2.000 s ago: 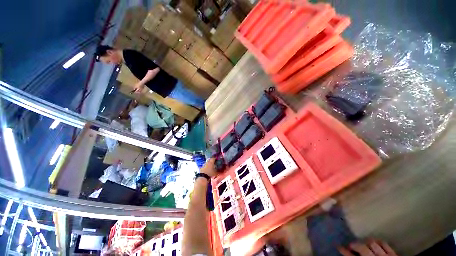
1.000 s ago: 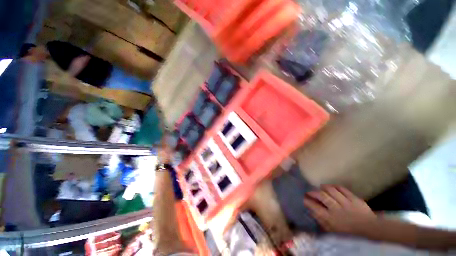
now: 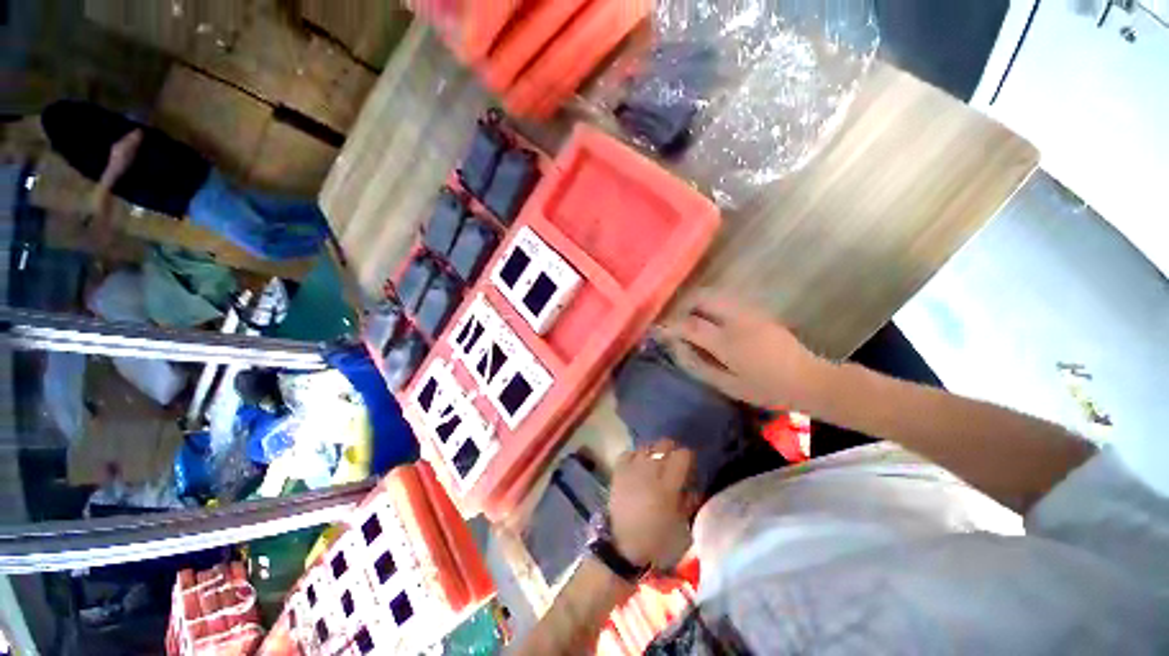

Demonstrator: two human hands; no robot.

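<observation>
The red-orange compartment tray (image 3: pixel 686 224) lies tilted across the table. Dark filled pouches (image 3: pixel 442 221) stand in two rows along its far side. White devices with black screens (image 3: pixel 536 279) lie in its nearer pockets, some with thin white cords over them. Two pockets at its right end are empty. Flat dark grey pouches (image 3: pixel 667 413) lie between the tray and my body. My right hand (image 3: pixel 750 359) grips the upper edge of the pouches with its fingertips. My left hand (image 3: pixel 650 506), with a black wristband, rests at their lower edge; its fingertips are partly hidden.
Stacked red-orange trays (image 3: pixel 545 51) stand at the far end. A crumpled clear bag (image 3: pixel 782 103) and a dark bundle (image 3: pixel 660 115) lie beyond the tray. Another tray of devices (image 3: pixel 449 545) is at lower left. A person in black (image 3: pixel 141 160) stands at upper left.
My left hand has moved from the filled pouches to the flat pouches near my body. My right hand has shifted to their upper edge. The view has turned, showing more of the table's right side.
</observation>
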